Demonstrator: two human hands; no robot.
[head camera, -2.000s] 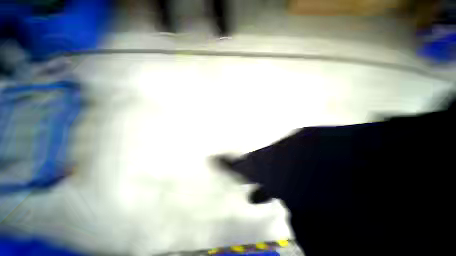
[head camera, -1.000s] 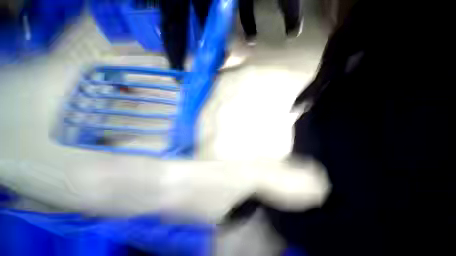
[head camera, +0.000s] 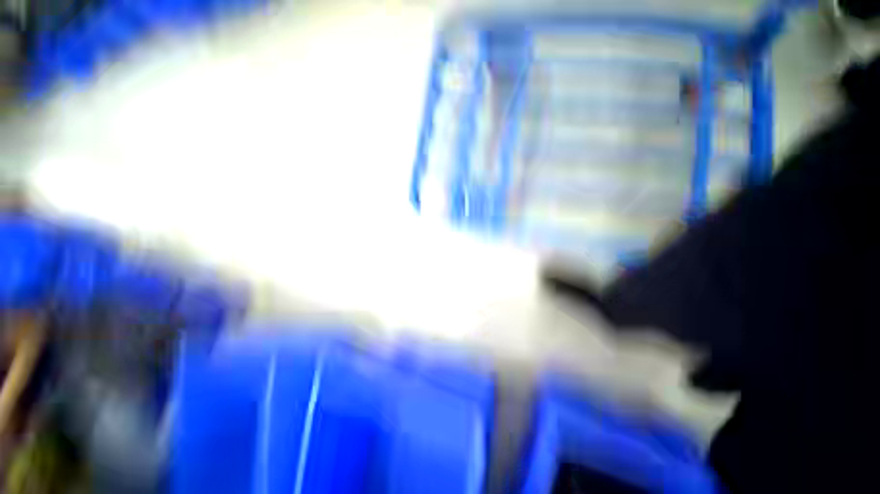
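The picture is strongly blurred and partly overexposed. Neither of my hands can be made out. Nearest in front of me are deep blue bins (head camera: 386, 415) at the bottom middle; their contents cannot be told. Another blue bin (head camera: 618, 434) with a dark inside is at the bottom right, cut off by the edge. A blue-framed trolley or rack (head camera: 709, 125) with pale bars stands on the floor at the upper right. My dark clothing (head camera: 801, 289) fills the right side and hides what lies behind it.
More blue bins (head camera: 19, 260) are at the left edge, and blurred blue things (head camera: 106, 39) are at the top left. A tan, elongated shape (head camera: 19, 362) at the lower left cannot be identified. The bright floor (head camera: 241, 125) lies between them.
The blue frame has shifted from the left to the upper right of the picture. Bins now fill more of the bottom. The legs of other people at the top are gone from view.
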